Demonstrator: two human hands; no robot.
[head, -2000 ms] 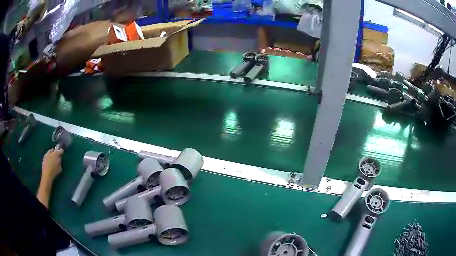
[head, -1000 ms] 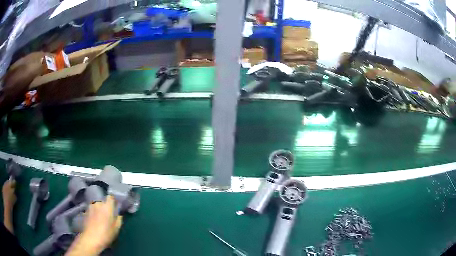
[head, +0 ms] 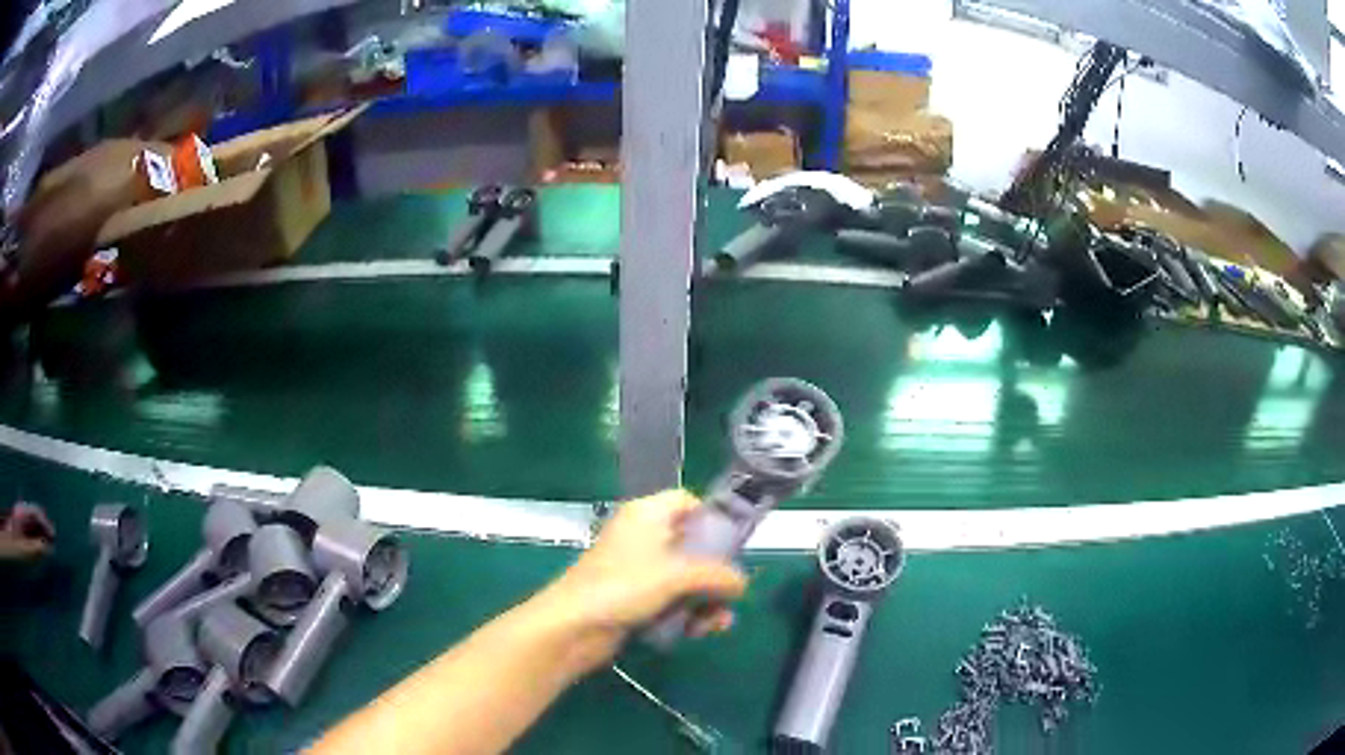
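My left hand [head: 642, 568], bare, reaches in from the lower left and is closed around the handle of a grey fan body [head: 786, 432]. Its round head with spokes inside points up and right, over the white edge strip. A second grey fan body [head: 823, 649] lies on the green bench just right of it, head at the strip. A heap of grey fan bodies [head: 277, 568] lies at the left. A heap of tiny dark-grey fittings [head: 1025, 664] lies at the right. My right hand is not in view.
A thin tool [head: 667, 705] lies below my wrist. A grey post [head: 654, 295] rises in front, beside the green belt [head: 369, 398]. Another person's hand [head: 22, 534] shows at the far left edge. An open carton [head: 221, 221] and dark fan bodies [head: 944, 244] stand beyond the belt.
The view has turned right. My left hand came into view at the left heap, then moved right and took hold of the upper of the two right-hand fan bodies. The left heap has grown.
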